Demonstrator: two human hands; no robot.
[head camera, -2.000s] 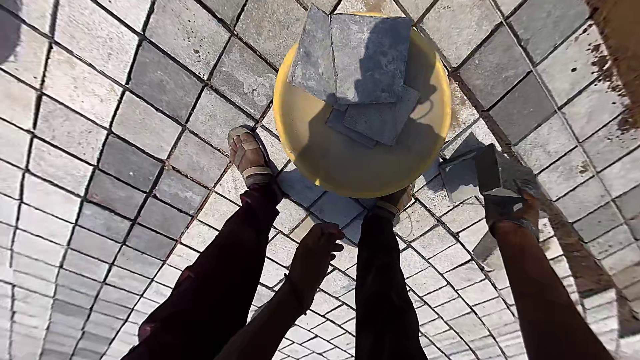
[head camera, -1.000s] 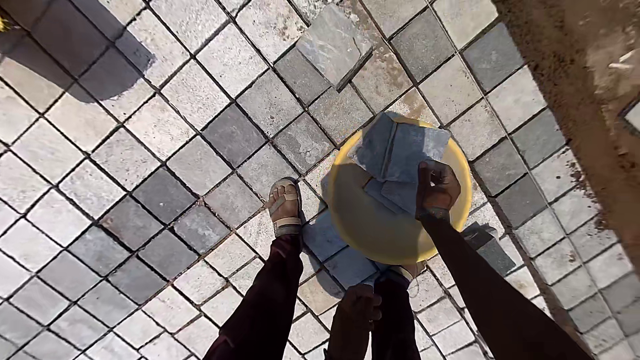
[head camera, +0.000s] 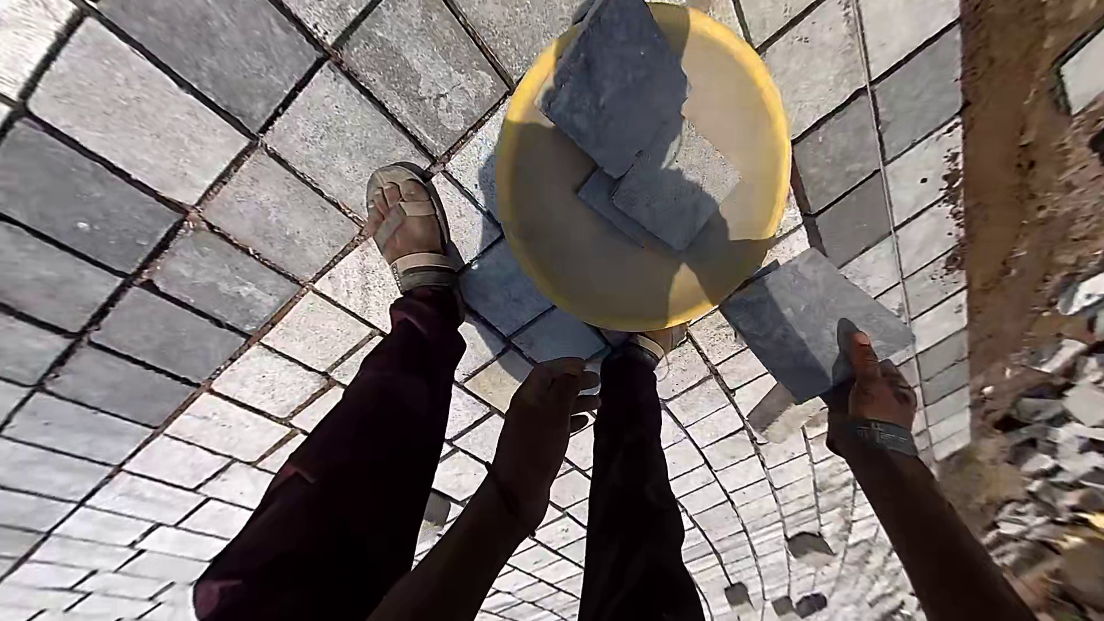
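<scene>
My right hand (head camera: 875, 384) grips the near corner of a grey square stone tile (head camera: 815, 319), just right of a round yellow basin (head camera: 780, 164). The basin holds cloudy water. A large grey tile (head camera: 621, 82) lies tilted across the basin's far left edge. Its lower end overlaps a smaller grey tile (head camera: 677, 185), with a narrow piece partly showing underneath. My left hand (head camera: 556, 401) hangs below the basin between my legs, its fingers loosely bent and apart, with nothing seen in it.
Square grey stone paving (head camera: 302, 211) surrounds my sandalled feet, one left of the basin, the other partly behind its near rim. A taut string (head camera: 880, 147) runs along the right side. Beyond lie bare soil (head camera: 1005, 198) and a heap of broken stones (head camera: 1052, 440) at the lower right.
My right hand was over the tiles in the basin one second ago; now it is to the basin's right, holding a tile. The view has shifted.
</scene>
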